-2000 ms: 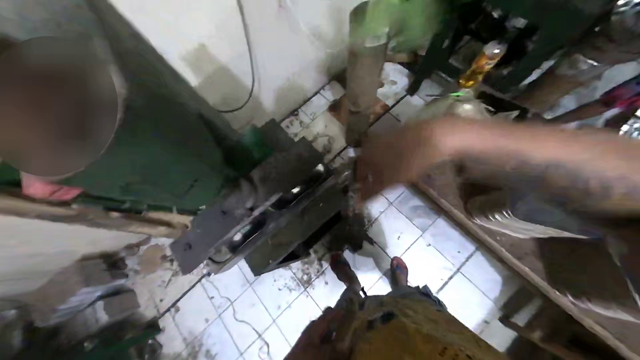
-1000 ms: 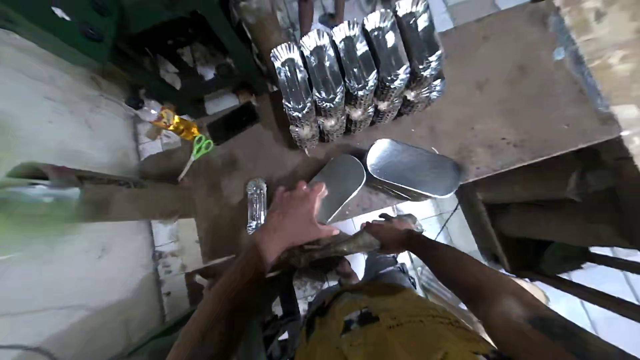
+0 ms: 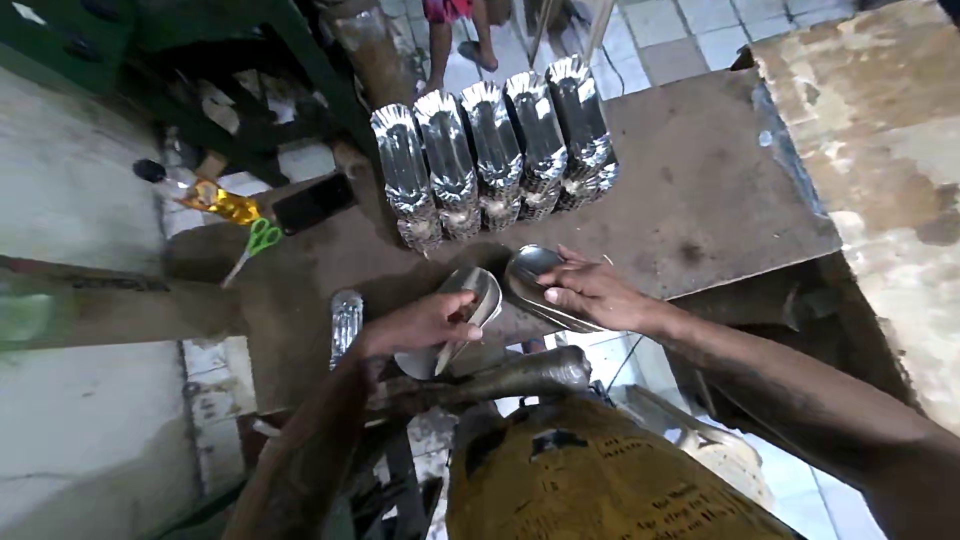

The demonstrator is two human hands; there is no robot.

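My left hand [image 3: 439,322] holds the edge of a stack of oval metal sheets [image 3: 486,294], thumb and fingers around it, at the near side of a brown work table. Just right of it, my right hand [image 3: 592,292] grips a second stack of rounded metal sheets [image 3: 529,262]. Behind both hands stand several stacks of fluted foil trays [image 3: 491,142] in a row. One narrow fluted foil piece [image 3: 346,322] lies left of my left wrist. A wrapped, rounded bar or pipe [image 3: 525,373] lies between the table and my body.
Green-handled scissors [image 3: 262,237], a black phone [image 3: 313,204] and a bottle of amber liquid [image 3: 217,201] lie at the left. A post [image 3: 127,304] juts in from the left. A worn, stained board [image 3: 862,112] is at the right. Another person's legs [image 3: 441,52] show beyond the table.
The view has swung from the floor and a dark machine to the table. Since one second ago, my hands have moved from the wrapped bar onto the two metal stacks.
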